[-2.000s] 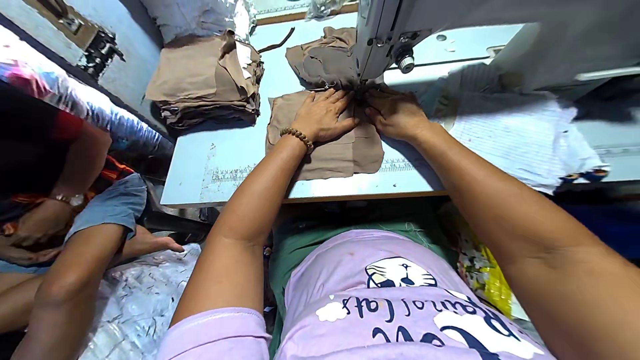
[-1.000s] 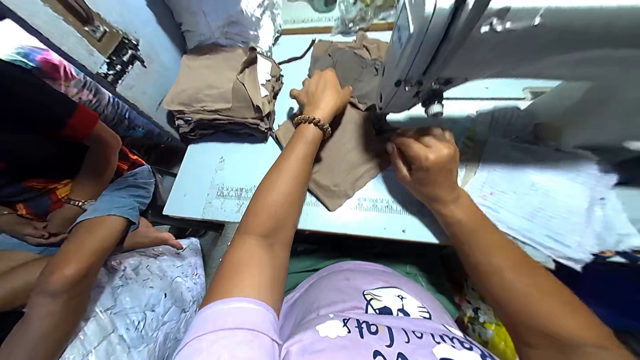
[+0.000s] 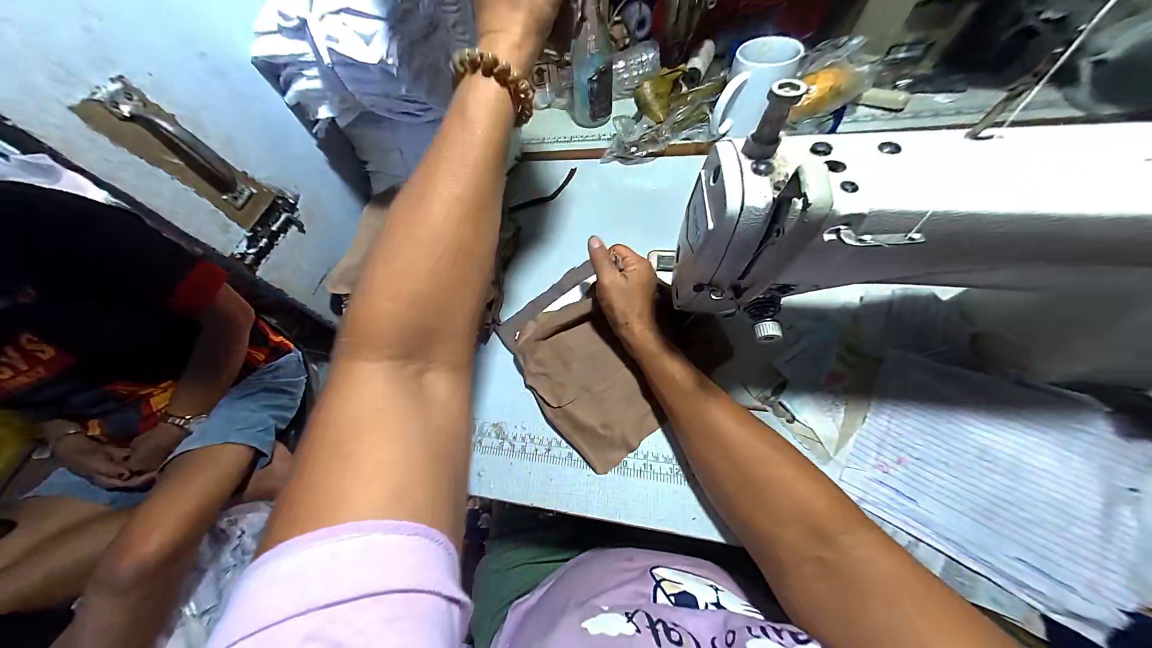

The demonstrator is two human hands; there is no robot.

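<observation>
My right hand (image 3: 627, 286) grips the upper edge of a brown cloth piece (image 3: 594, 387), just left of the head of a white sewing machine (image 3: 900, 207). The cloth lies on the pale blue table (image 3: 540, 477), with a strip of white showing at its top fold. My left arm stretches far forward, and my left hand (image 3: 517, 20) is cut off by the top edge of the view, close to a glass bottle; its fingers are out of sight. A beaded bracelet (image 3: 493, 79) is on that wrist. Part of the brown cloth is in shadow under the machine head.
Behind the table stand a glass bottle (image 3: 591, 76), a white mug (image 3: 760, 76) and plastic wrappings. White cloth (image 3: 360, 81) is piled at the back left. Lined paper sheets (image 3: 981, 468) lie right. A person (image 3: 117, 333) sits at the left, hands together, near a door bolt.
My left hand has left the brown cloth and reached forward. My right hand has moved from beside the needle area to the cloth's upper edge. The view has tilted up.
</observation>
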